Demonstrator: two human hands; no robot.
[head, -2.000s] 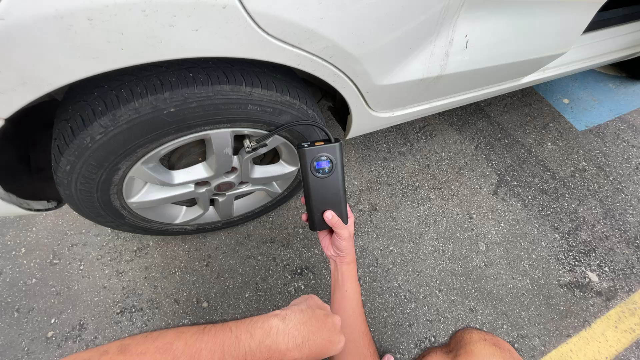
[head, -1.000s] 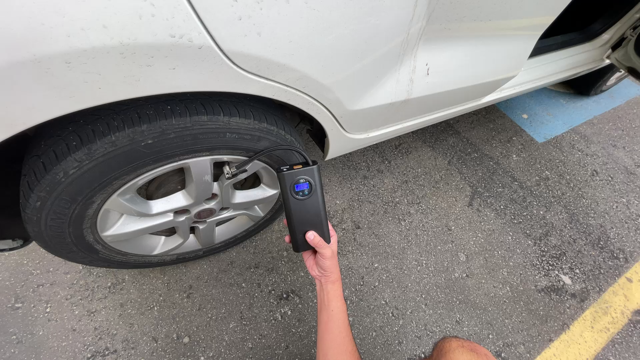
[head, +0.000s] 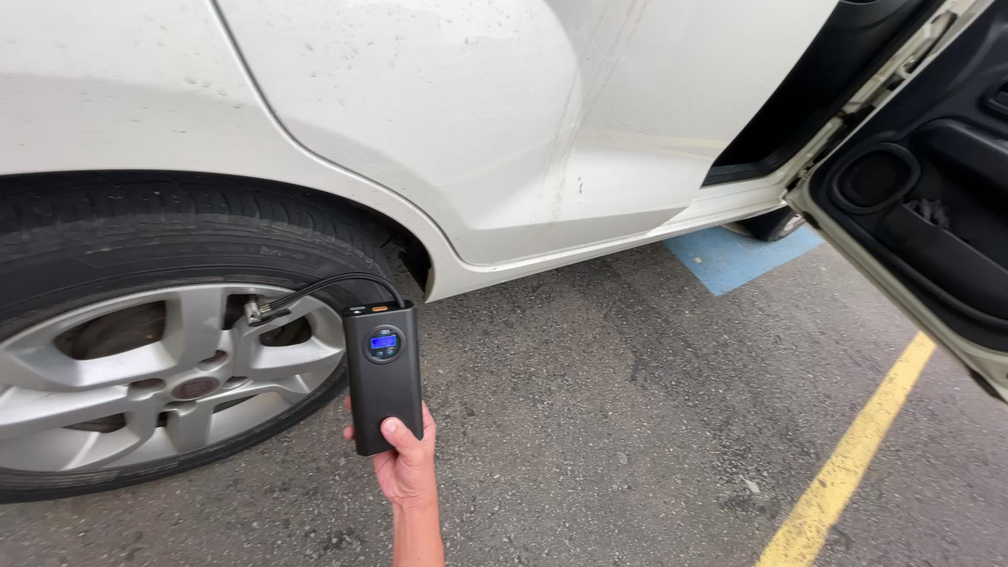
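Note:
My right hand (head: 405,461) grips the lower end of a black portable tire inflator (head: 386,394), thumb on its front and fingertips around its left side. The inflator stands nearly upright, its small round panel lit blue. From its top a black hose (head: 339,277) arches left to a metal valve connector (head: 256,312) at the rim of the silver alloy wheel (head: 193,331). The valve itself is too small to make out. A black tire (head: 157,228) surrounds the wheel. My left hand is out of view.
The white car's body (head: 488,134) fills the top. At the right an open car door (head: 906,213) juts out over the asphalt (head: 591,409). A blue painted patch (head: 724,256) lies under the sill, and a yellow painted line (head: 850,457) runs along the lower right.
My left forearm and fist, at the bottom two seconds ago, have left view. My right hand keeps hold of the inflator. The view has shifted right, showing the open door.

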